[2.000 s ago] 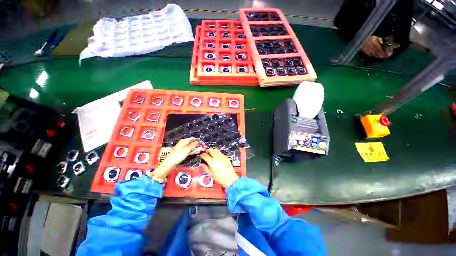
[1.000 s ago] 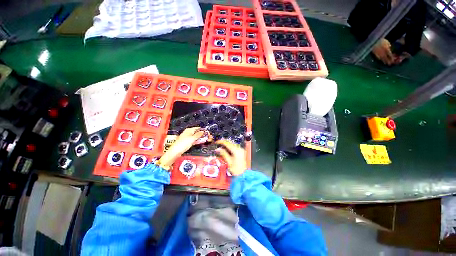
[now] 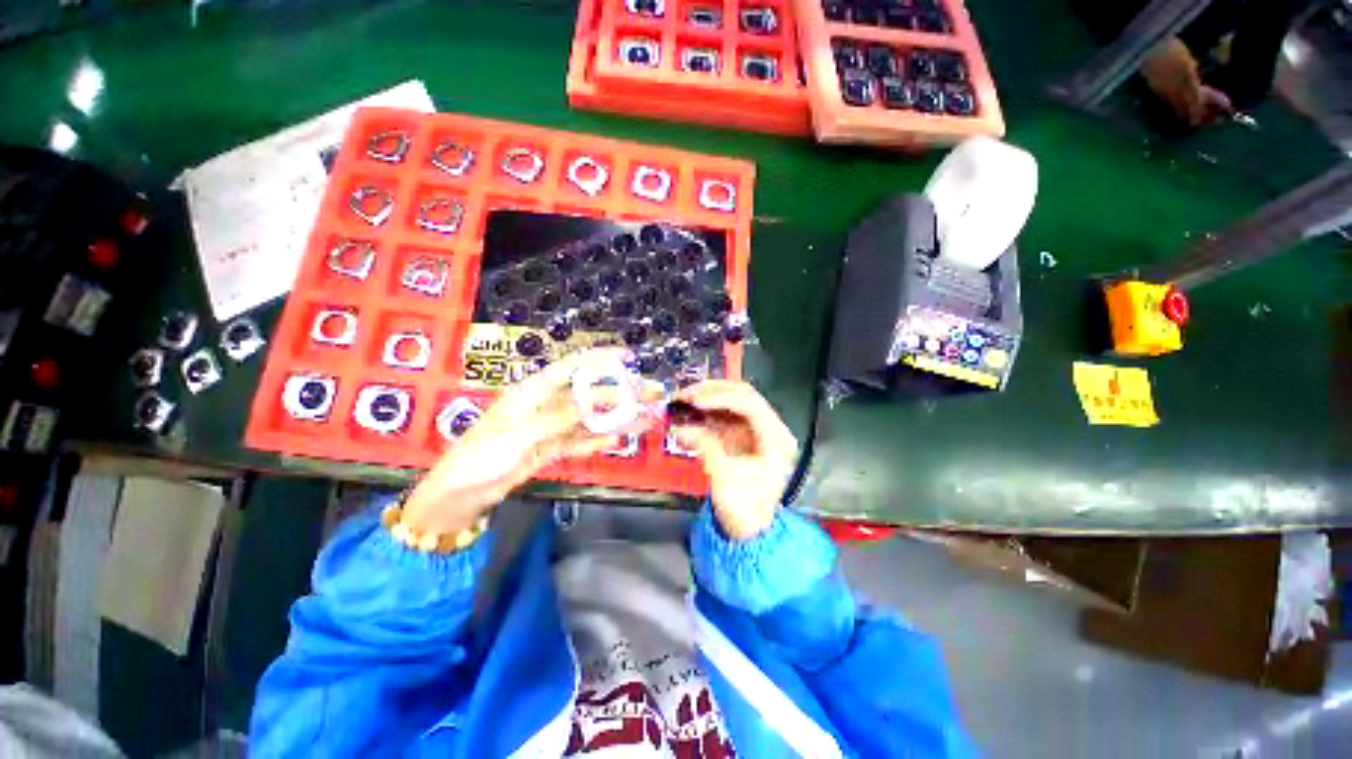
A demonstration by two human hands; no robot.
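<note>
My left hand (image 3: 512,445) holds a silver ring-like case (image 3: 605,402) upright between its fingers, above the tray's lower part. My right hand (image 3: 739,445) is just right of it, fingertips pinched on what looks like a small black disc (image 3: 687,414), partly hidden. The red-orange tray (image 3: 282,371) has silver cases in its pockets; the bottom-row ones at left have dark round centres. Several black discs (image 3: 638,274) lie under clear film on a dark printed bag (image 3: 504,356) in the tray's central recess. My hands hide part of the bottom row.
Loose silver units (image 3: 200,369) and a white paper (image 3: 252,223) lie left of the tray. Stacked trays (image 3: 697,111) are behind. A tape dispenser (image 3: 927,297), an emergency stop box (image 3: 1142,317) and a yellow label (image 3: 1115,395) are right. Another person's hand (image 3: 1182,82) shows at top right.
My hands have lifted from the discs towards me, and the silver case is now raised in my left hand. The view has tilted down, so the bench stands higher in the picture.
</note>
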